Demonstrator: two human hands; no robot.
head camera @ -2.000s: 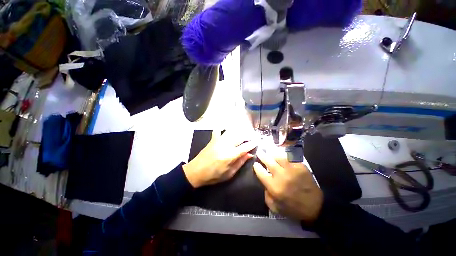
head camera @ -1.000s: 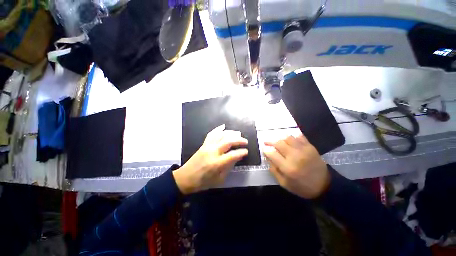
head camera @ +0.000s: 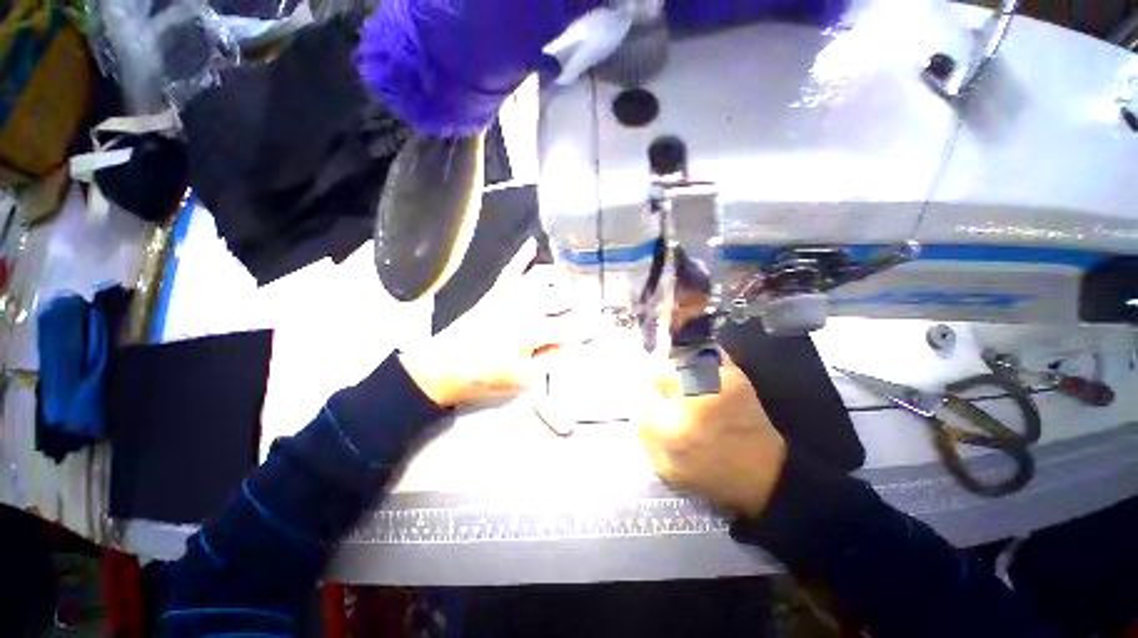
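The black fabric panel (head camera: 481, 268) lies left of the needle area, partly hidden by the oval disc and my left hand. My left hand (head camera: 499, 337) reaches over its near side; glare washes out the fingers, so a grip cannot be told. My right hand (head camera: 711, 436) is just in front of the presser foot area, its fingertips lost in glare and behind the machine parts. A narrow black fabric piece (head camera: 799, 399) lies right of the needle, partly behind the head and beside my right hand. The white sewing machine head (head camera: 849, 162) stands above.
Scissors (head camera: 980, 430) lie at the right, with a small round metal part (head camera: 941, 337) behind them. A black square (head camera: 190, 424) and a blue bundle (head camera: 72, 371) are at the left. A crumpled black pile (head camera: 293, 150) lies behind. A grey oval disc (head camera: 428, 218) and purple fluffy roll (head camera: 449, 62) hang close above.
The panel has moved from in front of the needle to behind and left of it. My left hand has moved back with it, and my right hand is nearer the needle. The camera view has also shifted.
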